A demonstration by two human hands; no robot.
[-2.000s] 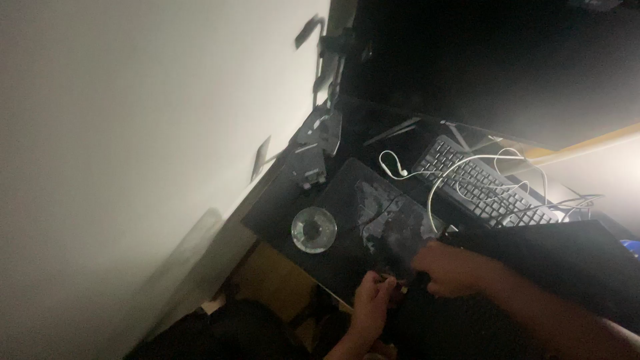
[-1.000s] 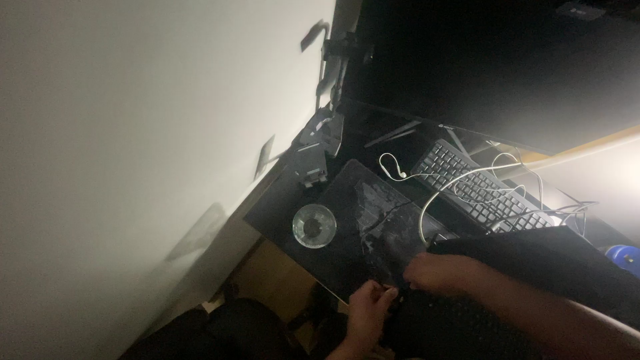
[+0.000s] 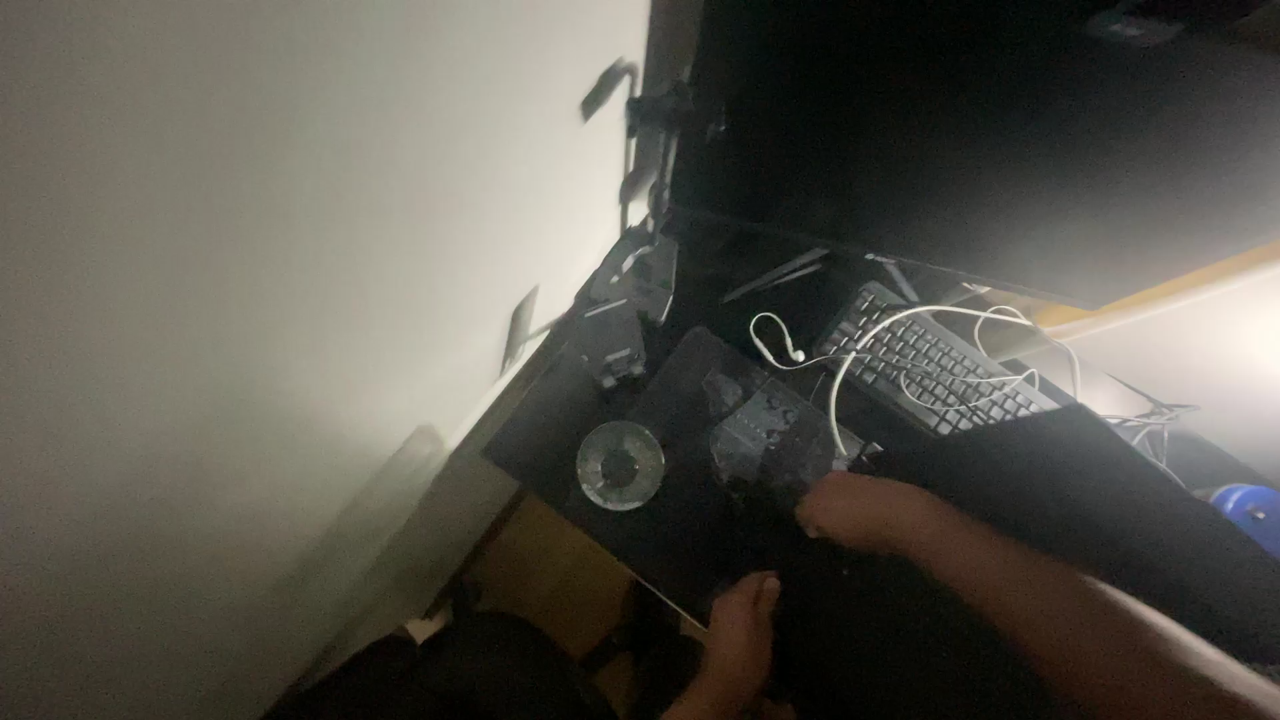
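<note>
In the dim head view my left hand [image 3: 742, 620] is at the desk's near edge, thumb and fingers close together; its grip is unclear. My right hand [image 3: 862, 510] is farther up and to the right, fingers curled down over the dark surface beside a clear plastic wrapper or sheet [image 3: 765, 430]. Whether it grips anything is hidden. The wrapper lies on a dark mat [image 3: 690, 365]. A round clear glass dish or tumbler [image 3: 620, 465] stands left of both hands. The end of a white cable [image 3: 838, 425] comes down just above my right hand.
A keyboard [image 3: 935, 365] lies at the upper right under tangled white wired earphones [image 3: 775, 340]. A large dark monitor [image 3: 950, 130] stands behind it. Clamped stands [image 3: 660, 105] are at the wall [image 3: 250, 200]. A black panel or cloth [image 3: 1080, 500] and a blue round object [image 3: 1245, 510] are at right.
My hands were close together at the desk's near edge and are now apart. My right hand has moved up and away, nearer the clear wrapper.
</note>
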